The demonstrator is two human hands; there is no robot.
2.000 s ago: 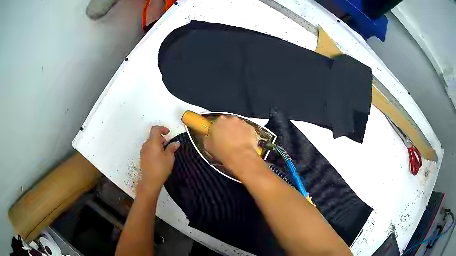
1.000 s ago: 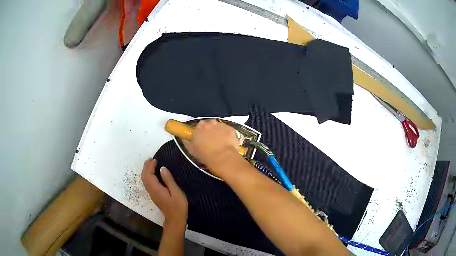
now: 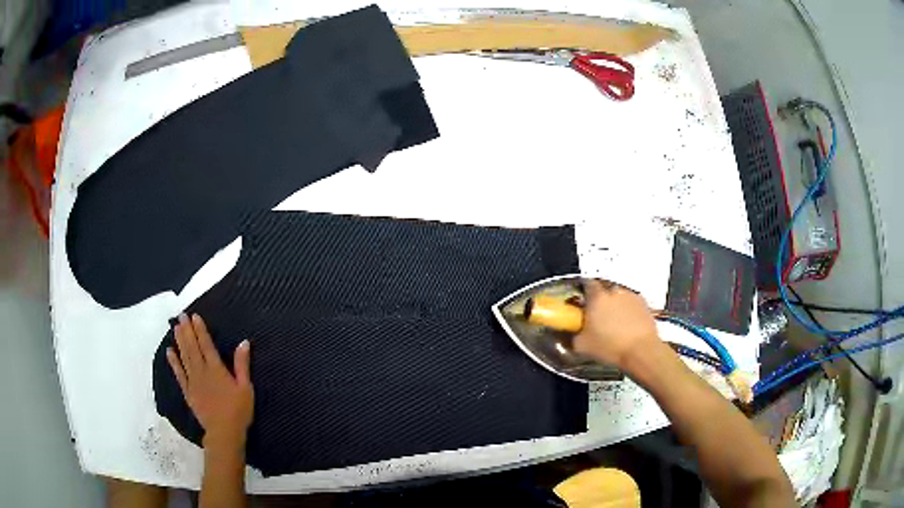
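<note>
A dark ribbed sleeve panel (image 3: 396,337) lies flat along the near side of the white table. My left hand (image 3: 213,382) rests on its rounded left end, fingers apart, palm down. My right hand (image 3: 610,322) grips the yellow wooden handle of the steam iron (image 3: 540,342). The iron's pointed plate faces left and overlaps the panel's right end; its rear is past the panel's edge. A second dark panel (image 3: 218,159) lies at the upper left, with a folded piece at its upper right end.
Along the back of the white table (image 3: 674,159) lie a steel ruler (image 3: 183,55), a tan card strip (image 3: 476,38) and red-handled shears (image 3: 605,74). A dark rest pad (image 3: 710,283) is at the right edge. A red-and-black unit (image 3: 783,189) and blue hoses stand beyond it.
The view has turned. The iron in my right hand has moved along the ribbed panel to its right end. My left hand now lies flat on the rounded left end. The panel is spread flatter.
</note>
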